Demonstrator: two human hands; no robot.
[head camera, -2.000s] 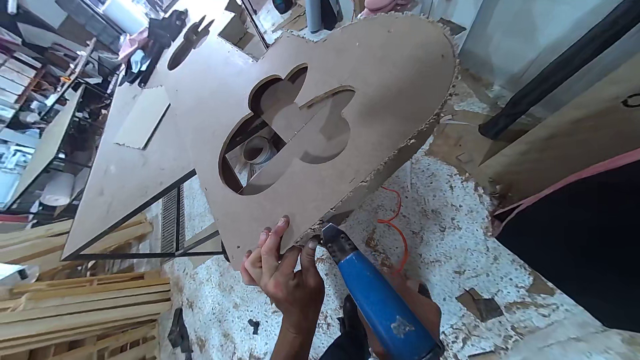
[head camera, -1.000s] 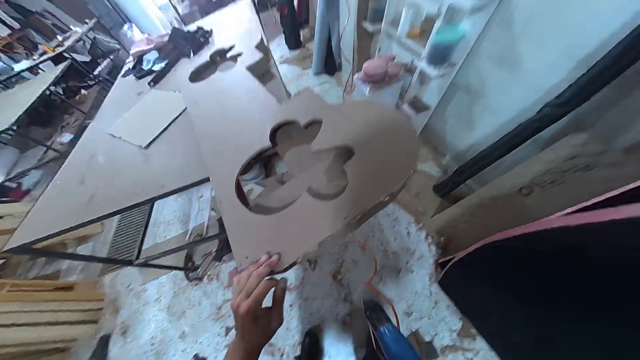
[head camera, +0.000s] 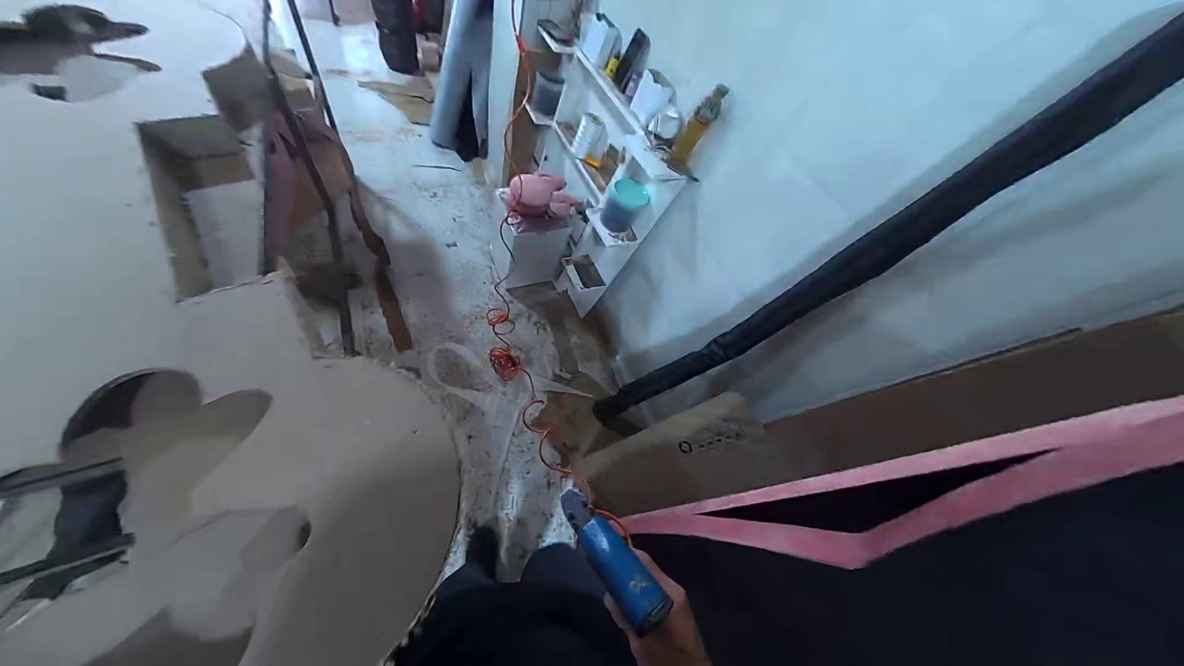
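Note:
My right hand is closed around a blue pneumatic stapler, low and just right of centre, its dark nose pointing up and left. An orange coiled air hose runs near the stapler's nose and away along the floor. At the lower left lies a large rounded board with a clover-shaped cut-out, its curved edge close to my legs. My left hand is out of view.
A white shelf unit with jars and a bottle stands by the wall, beside a pink plush toy. A long black roll leans there. Cardboard and black material with pink edging lie right. Metal legs stand left.
The view has swung right, towards the wall. My left hand, on the board's edge in both earlier frames, has left the view. The stapler was against that edge two seconds ago and is now apart from it.

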